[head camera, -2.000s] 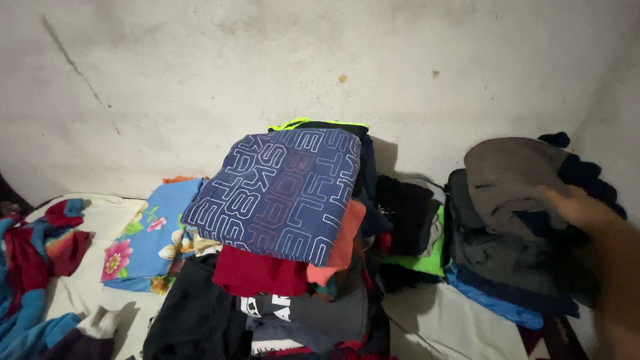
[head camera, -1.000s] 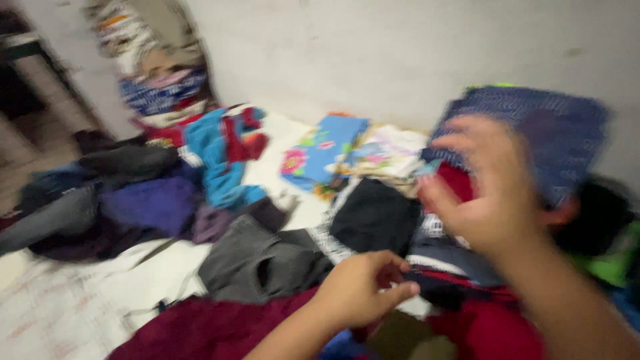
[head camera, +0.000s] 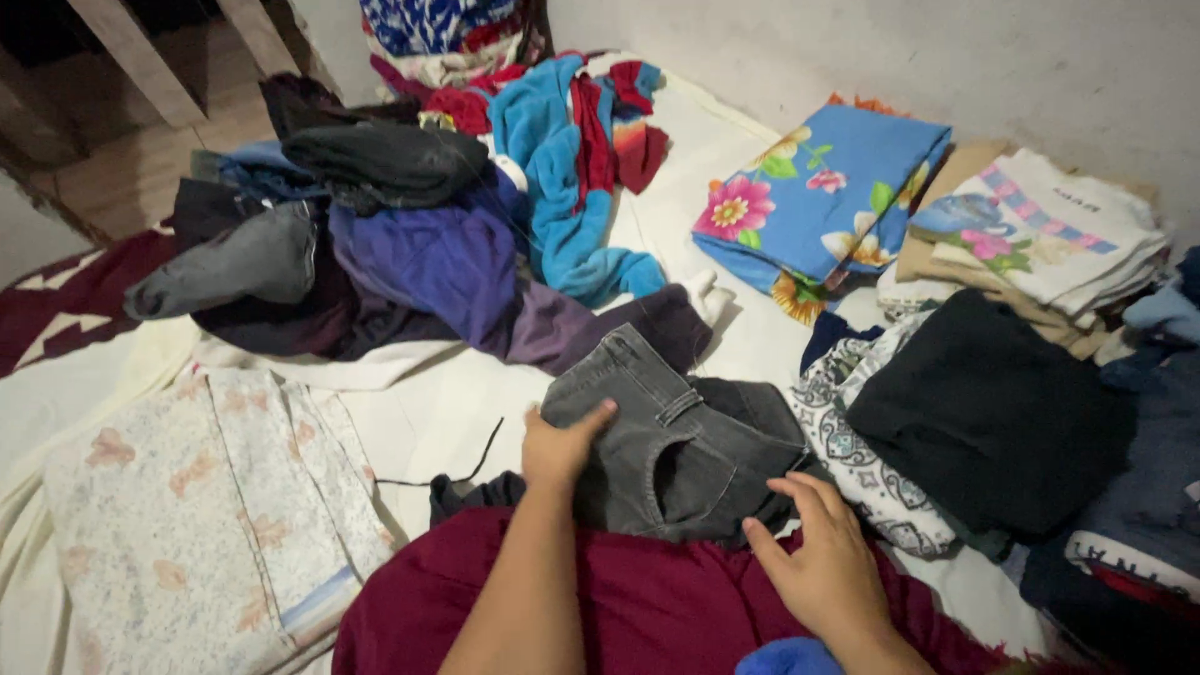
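Dark grey jeans (head camera: 609, 478) lie bunched at the centre, with the waistband and a pocket opening facing up. My left hand (head camera: 562, 445) grips their left edge, thumb on top of the denim and the fingers hidden underneath. At the lower right side of the jeans is my right hand (head camera: 820, 544), its fingers spread and the fingertips close to the denim; nothing is held in it. Maroon fabric (head camera: 656, 600) lies below the jeans and under both forearms. A bit of blue fabric (head camera: 787, 659) shows at the bottom edge.
A loose heap with a purple garment (head camera: 431, 253) and a turquoise one (head camera: 544, 178) lies at upper left. Folded floral fabric (head camera: 103, 525) is at lower left. Toward the wall sit a blue flowered cloth (head camera: 825, 187) and white folded clothes (head camera: 1059, 225). Black folded fabric (head camera: 994, 412) lies at right.
The view has swung left and down from the stacks by the wall. My left hand has come onto the grey jeans, and my right hand, raised one second ago, is now lowered beside them.
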